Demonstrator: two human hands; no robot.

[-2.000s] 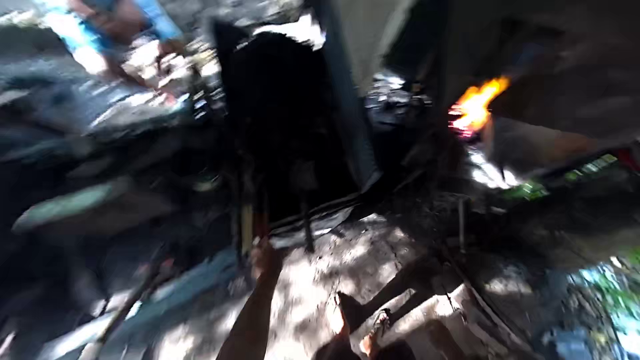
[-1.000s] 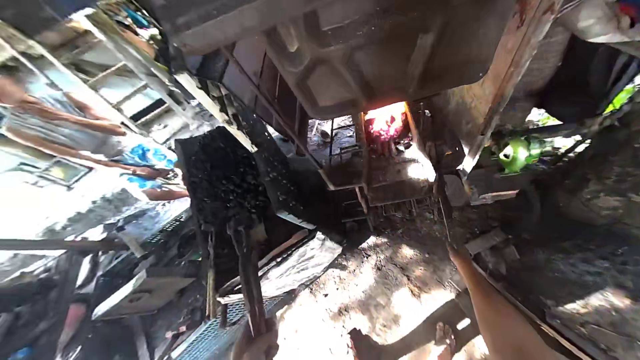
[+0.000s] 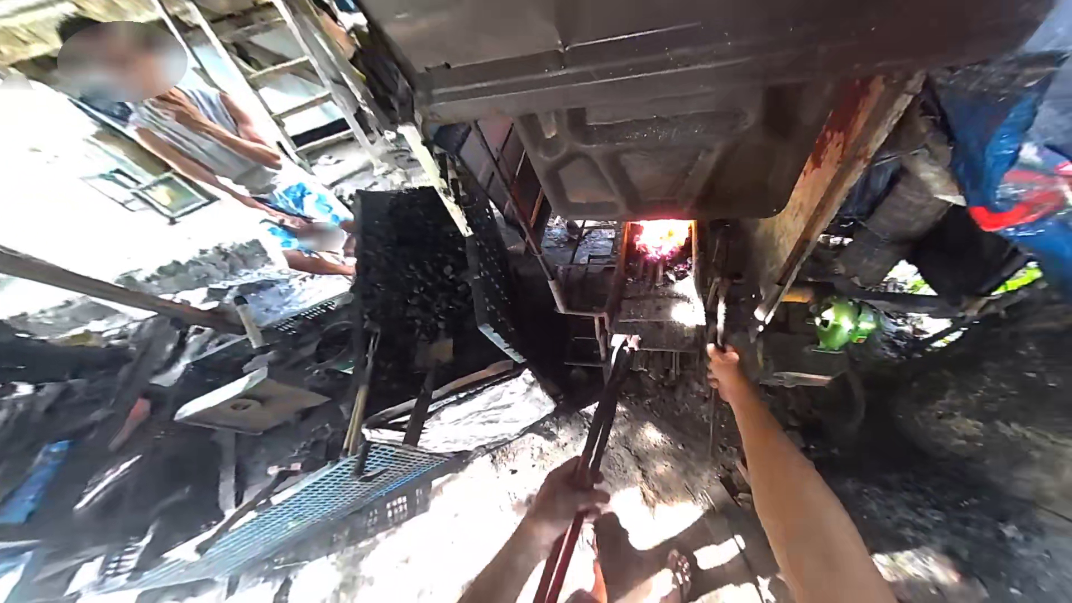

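Note:
My left hand (image 3: 568, 496) is closed around the long handles of metal tongs (image 3: 605, 406), whose far end is near the lip of a small forge. Farther right, my right hand (image 3: 725, 373) grips the lower end of a thin dark rod (image 3: 718, 314) beside the forge opening. Glowing coals (image 3: 662, 239) burn in that opening under a dark sheet metal hood (image 3: 653, 159). What the rod joins to at its upper end cannot be made out.
A black bin of charcoal (image 3: 414, 260) stands left of the forge, above a blue plastic crate (image 3: 327, 494). A green blower (image 3: 844, 324) is at right, near a wooden post (image 3: 837, 184). Another person (image 3: 209, 134) sits at upper left.
The view has shifted. One second ago my left hand was at the handle in front of the charcoal bin; now it holds the tongs before the forge. My right hand stays near the forge's right side.

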